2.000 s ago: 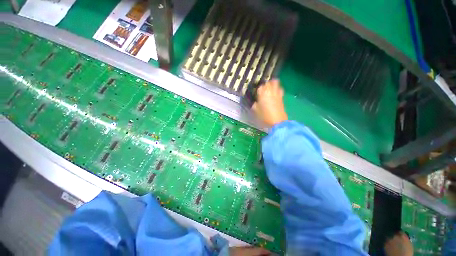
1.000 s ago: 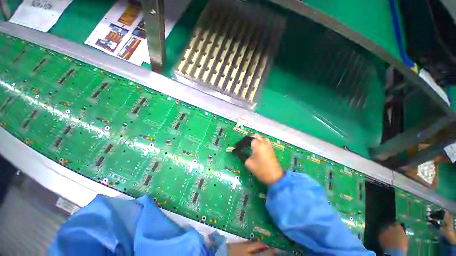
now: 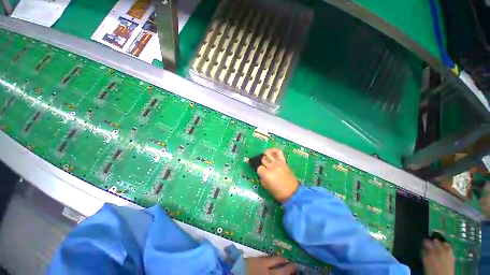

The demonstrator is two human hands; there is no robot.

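Observation:
Green circuit board panels [image 3: 177, 145] lie in a long row between pale rails. My right hand [image 3: 276, 177] is over a panel right of centre, its black-covered fingertips down at the surface. A small pale bit shows beside those fingertips; whether they grip it is hidden. Pale connectors [image 3: 301, 153] sit on the panels near the far rail, to the right of my hand. My left hand [image 3: 268, 265] is at the bottom edge, partly cut off, with a dark fingertip; its grip is unclear. A clear tray of cream-gold parts [image 3: 242, 59] stands on the green shelf beyond the rail.
A metal post [image 3: 167, 35] stands left of the tray, near instruction sheets [image 3: 126, 29]. Clear ribbed plastic [image 3: 370, 91] lies right of the tray. A dark gap [image 3: 411, 228] breaks the board row at right. Another person's hand [image 3: 438, 255] is beside it.
My right hand has moved from the tray's near edge down to the panel. Since one second ago it has shifted only slightly. The other person's hand has moved a little to the right.

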